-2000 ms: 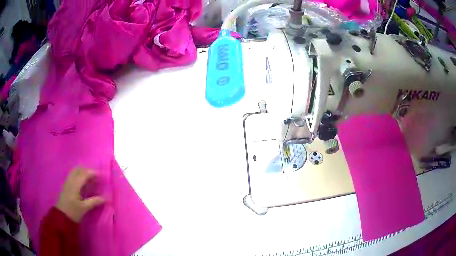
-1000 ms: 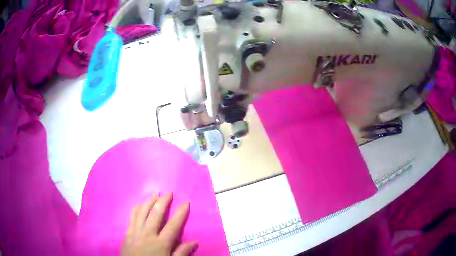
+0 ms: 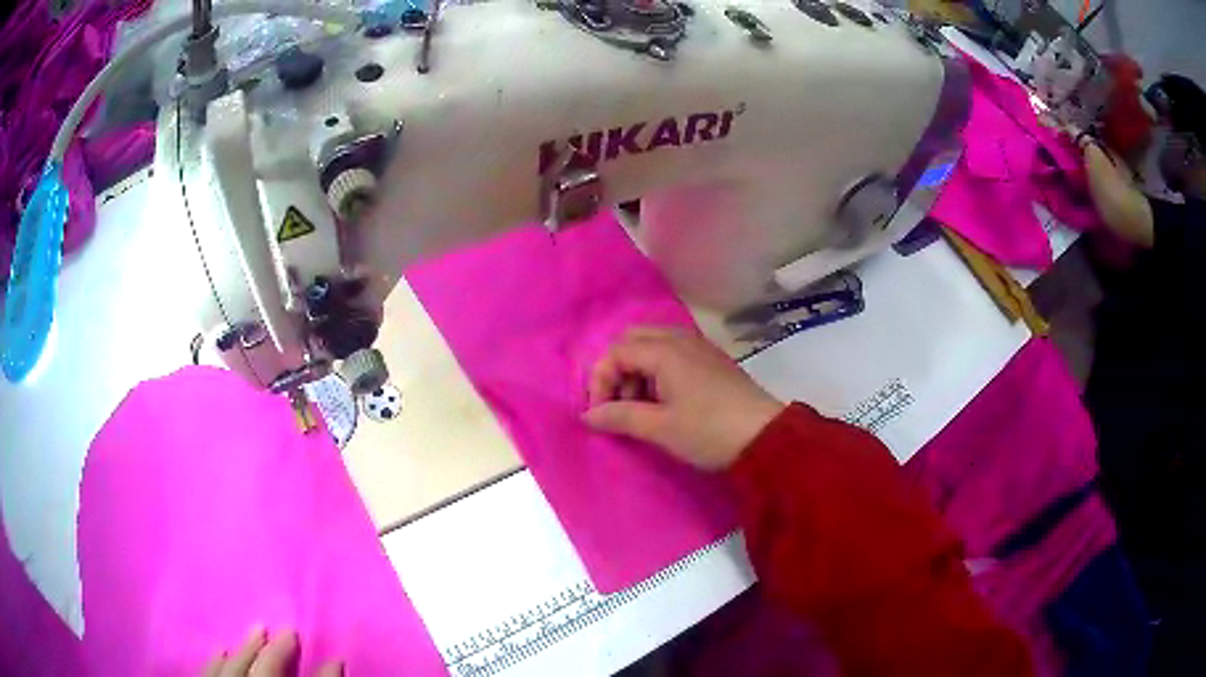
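A bright pink piece with a rounded end [image 3: 218, 489] lies flat on the white table, its curved edge beside the presser foot [image 3: 307, 407]. My left hand [image 3: 275, 655] rests on it, fingers slightly apart, mostly cut off by the bottom edge. A rectangular pink piece [image 3: 529, 311] lies partly under the machine arm and reaches the table's front edge. My right hand [image 3: 681, 397], in a red sleeve, has thumb and fingertips closed on its surface, creasing it. The cream-white sewing machine [image 3: 463, 146] stands behind both pieces.
A light-blue oblong controller [image 3: 37, 271] hangs at the left. Dark thread snips [image 3: 807, 307] lie beside the machine base. A printed ruler [image 3: 529, 632] runs along the front edge. Pink fabric [image 3: 1018, 437] hangs at the right. Another person's arm [image 3: 1118, 199] is at the upper right.
The view has shifted right. The rounded piece, earlier out of view or on the left, lies beside the needle area. My right hand has appeared on the rectangular piece; my left is lower in view.
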